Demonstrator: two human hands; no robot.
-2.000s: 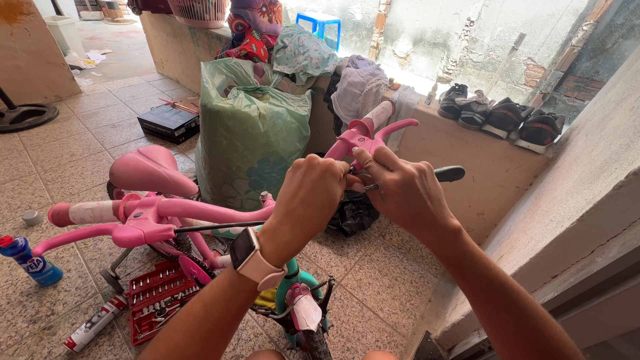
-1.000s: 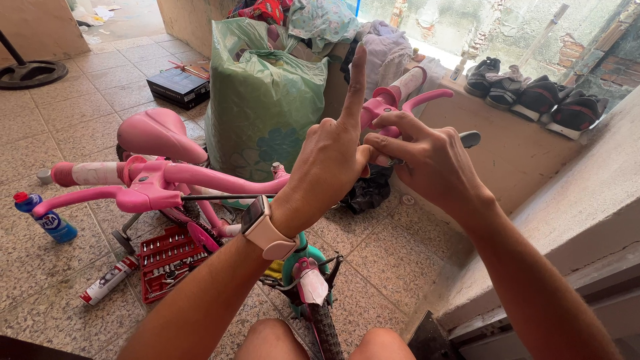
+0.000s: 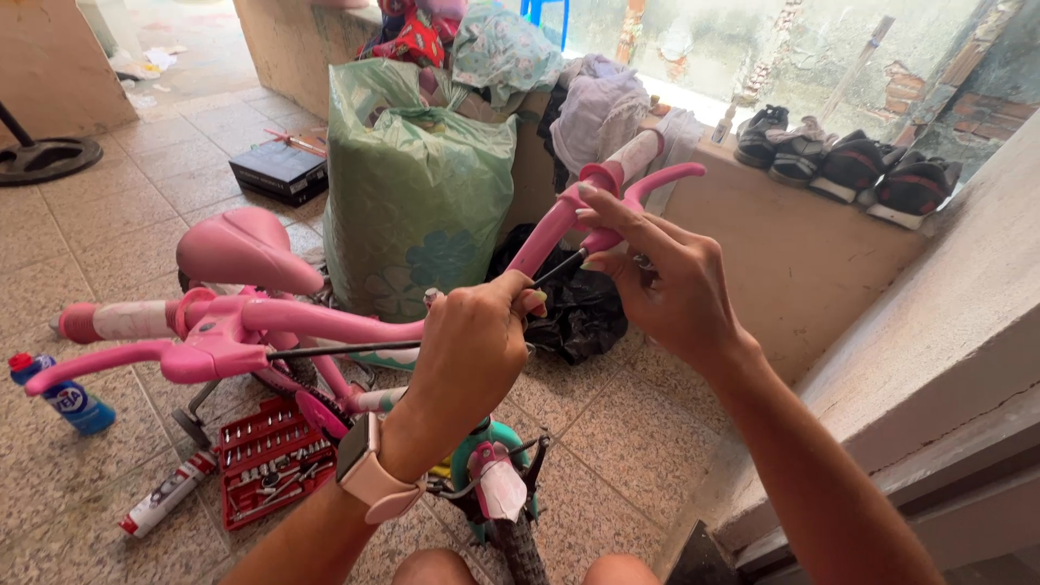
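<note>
A pink child's bicycle stands in front of me, its pink handlebar (image 3: 325, 318) reaching across the view. My left hand (image 3: 479, 349), with a watch on the wrist, is closed around the black brake cable (image 3: 559, 270) beside the bar. At the far grip, the fingers of my right hand (image 3: 658, 268) touch the pink brake lever (image 3: 668, 180) and its housing, where the cable enters. Something small and metallic shows between those fingers, too hidden to name. The other brake lever (image 3: 97, 366) is at the left, below a worn white and pink grip (image 3: 130, 322). The front tyre (image 3: 520, 548) points toward me.
A red socket set case (image 3: 276, 463), a spray can (image 3: 169, 494) and a blue bottle (image 3: 73, 398) are on the tiled floor at left. Beyond the pink saddle (image 3: 248, 248) are a stuffed green bag (image 3: 418, 195) and a black box (image 3: 280, 169). Shoes (image 3: 853, 166) line the ledge.
My left index finger, raised one second ago, is now bent down, and that hand has closed on the cable. My right hand has opened somewhat at the lever. The view has moved nearer the handlebar.
</note>
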